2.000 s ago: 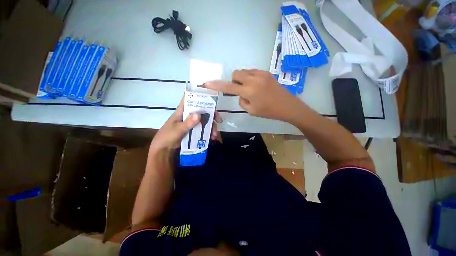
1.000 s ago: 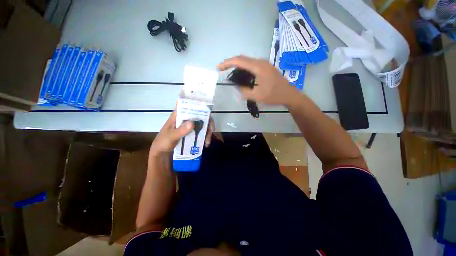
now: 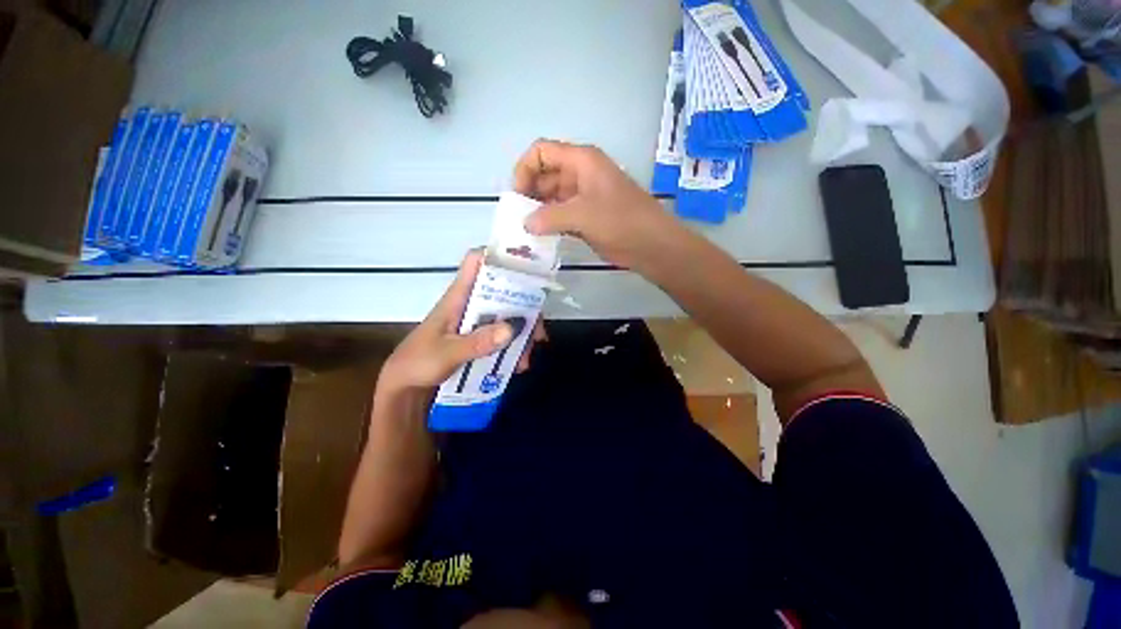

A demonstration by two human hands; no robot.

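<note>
My left hand (image 3: 440, 348) holds a slim white and blue retail box (image 3: 473, 383), its blue end towards me, at the table's front edge. The box's white header flap (image 3: 516, 234) stands out at the far end. My right hand (image 3: 578, 197) pinches this flap between thumb and fingers. Its hanging slot shows below my thumb. No cable shows in my right hand; the inside of the box is hidden. A coiled black cable (image 3: 406, 64) lies loose farther back on the table.
Packed boxes (image 3: 172, 191) overlap at the table's left. Fanned flat blanks (image 3: 734, 92), a long white band (image 3: 910, 74) and a black smartphone (image 3: 863, 236) lie at the right. An open brown carton (image 3: 221, 461) stands below the left table edge. White scraps lie near my lap.
One second ago my right hand held a dark cable beside the box; now it grips the header flap and the cable is out of sight. The box has shifted slightly right and tilted.
</note>
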